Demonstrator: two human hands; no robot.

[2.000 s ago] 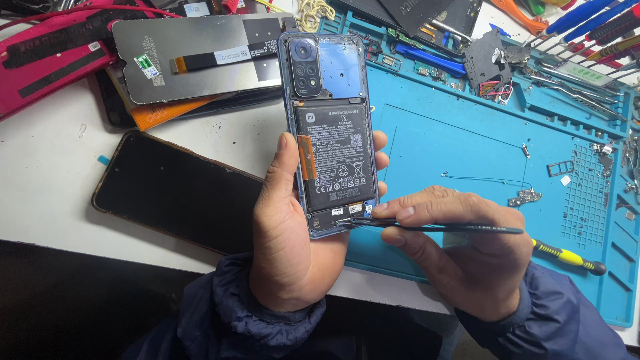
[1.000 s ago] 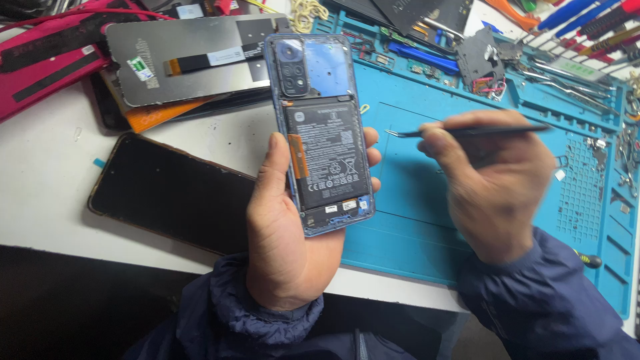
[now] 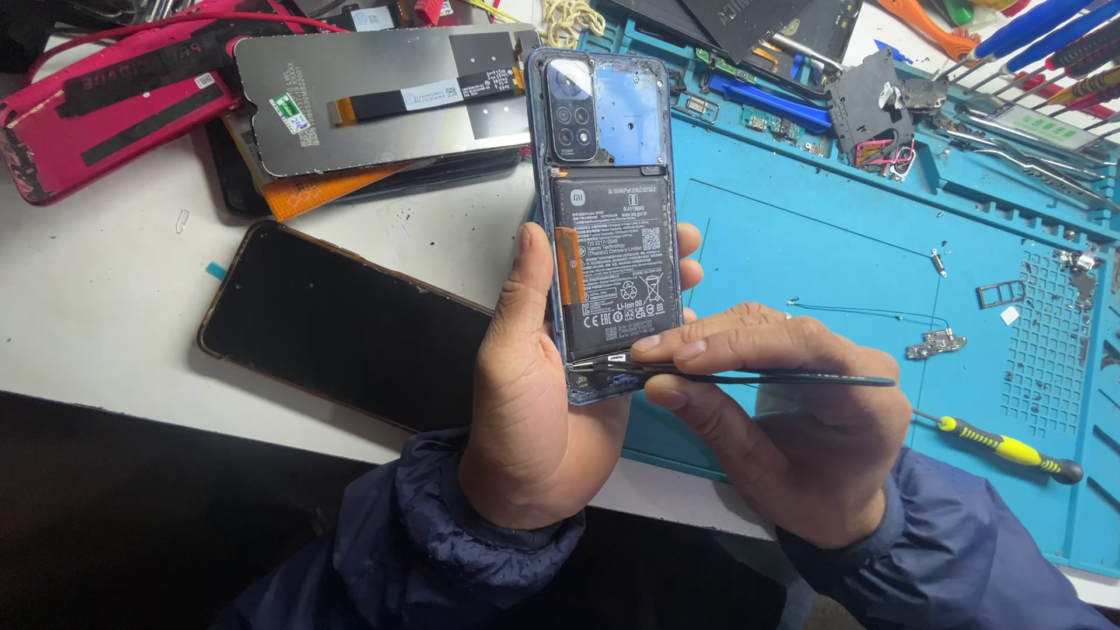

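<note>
My left hand (image 3: 542,402) holds a blue smartphone (image 3: 632,114) upright, its back cover off. The phone's black battery (image 3: 617,262) shows, with an orange flex strip (image 3: 570,265) along its left side. In my right hand (image 3: 787,394) are black tweezers (image 3: 770,379), pinched between thumb and fingers. Their tips lie at the lower left corner of the phone, below the battery; whether they grip anything there I cannot tell. On the blue repair mat (image 3: 744,236), to the right, rest a small circuit board (image 3: 936,345) with a thin cable and a SIM tray (image 3: 1000,294).
A dark-screened phone (image 3: 350,324) lies left of my hands. Behind it are a detached display panel (image 3: 394,96) and a pink phone cover (image 3: 131,114). A yellow and black screwdriver (image 3: 1006,446) lies on the mat at right. Several screwdrivers and blue pry tools (image 3: 770,103) lie farther back.
One second ago my right hand held the tweezers over the mat, away from the phone. Now it is back at the phone's lower end, with the tips on the lower left corner.
</note>
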